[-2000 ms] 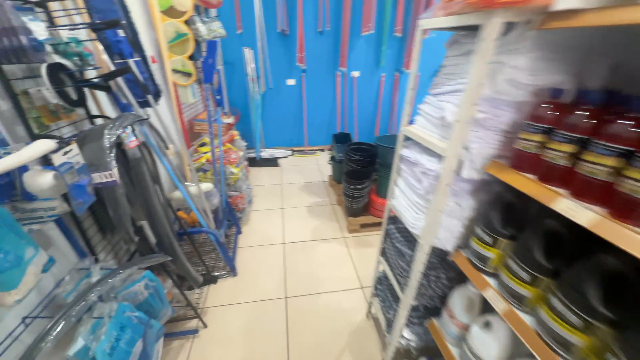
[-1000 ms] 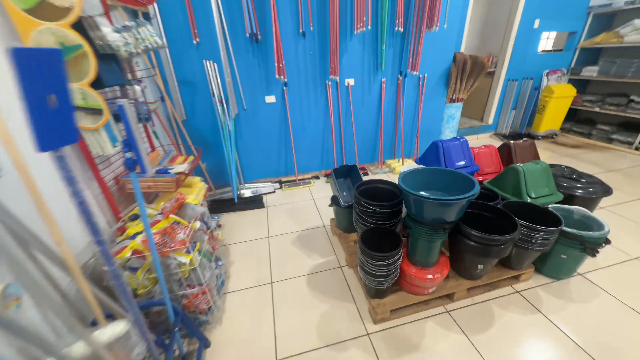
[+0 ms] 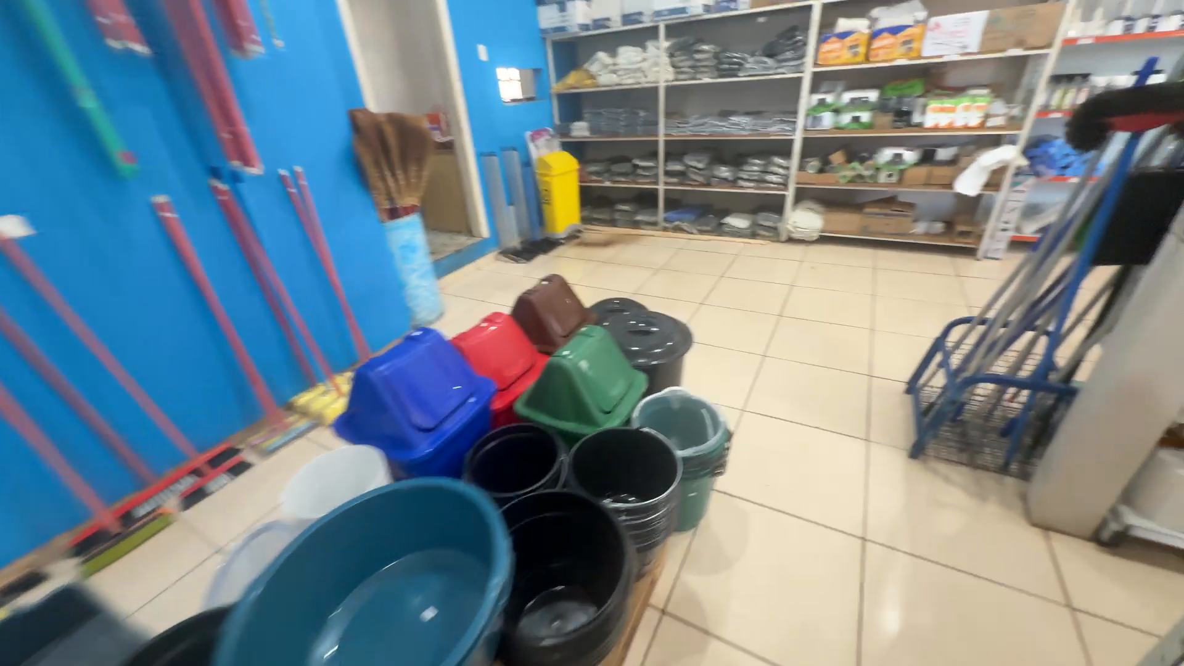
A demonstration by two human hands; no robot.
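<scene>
Neither my left hand nor my right hand shows in the head view. Nearest to me, at the bottom, is a large round teal plastic basin (image 3: 388,583). Stacked black buckets (image 3: 564,573) stand beside it, with more black buckets (image 3: 624,467) behind. A stack of green buckets (image 3: 683,425) with a pale rim is to their right. Farther back are swing-lid bins in blue (image 3: 416,398), red (image 3: 499,351), green (image 3: 587,379) and brown (image 3: 552,313), and a black lidded bin (image 3: 647,342).
Red-handled brooms (image 3: 217,310) line the blue wall at left. Straw brooms (image 3: 393,162) stand near a doorway, by a yellow bin (image 3: 558,192). Metal shelving (image 3: 661,139) spans the back. A blue wire rack (image 3: 990,398) of long handles stands right, beside a pale pillar (image 3: 1110,416). Tiled floor (image 3: 795,518) runs between.
The view has turned right and come closer to the buckets and bins. The left-hand rack of packets, seen a second ago, is out of view; the blue wire rack at right has come in.
</scene>
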